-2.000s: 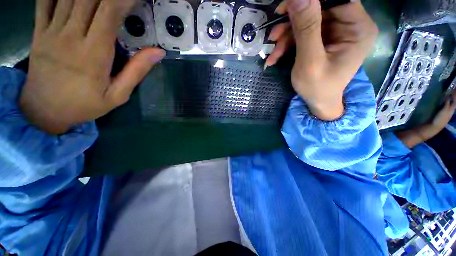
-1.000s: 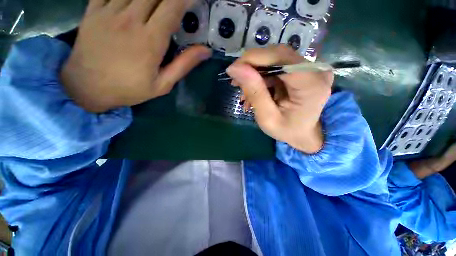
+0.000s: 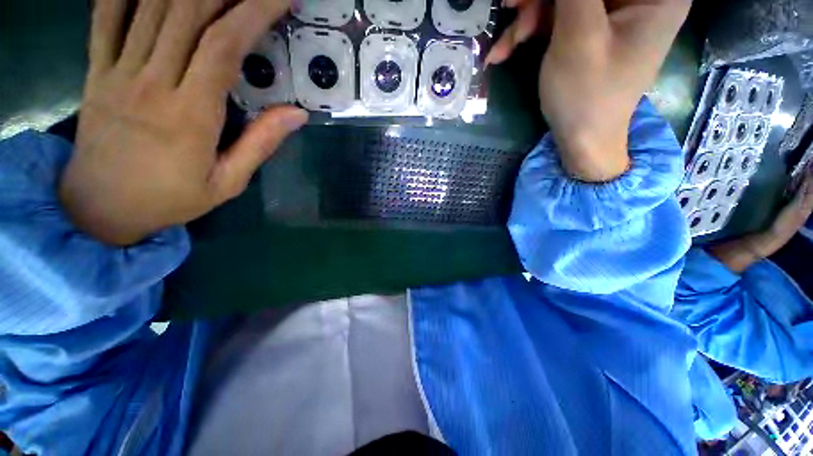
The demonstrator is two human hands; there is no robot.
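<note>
The tray (image 3: 361,113) of white-framed speaker-like units lies at the top centre, cut off by the upper edge. One unit (image 3: 388,75) in its near row has a dark, shiny centre. My left hand (image 3: 160,125) lies flat with fingers spread over the tray's left side, its thumb by the near edge. My right hand (image 3: 602,80) is raised right of the tray, its upper part cut off by the picture's top edge. No tweezers show. A dark sheet with a grid of tiny dots (image 3: 423,178) lies just below the tray.
Another tray of units (image 3: 735,160) lies at the right on the dark green mat (image 3: 348,258). Crinkled clear plastic (image 3: 762,36) is at the upper right. Another person's forearm and blue sleeve (image 3: 749,312) are at the right edge.
My right hand has moved from over the dotted sheet up and right, uncovering the sheet. The tweezers seen in it earlier no longer show. The tray, sheet and left hand appear lower left.
</note>
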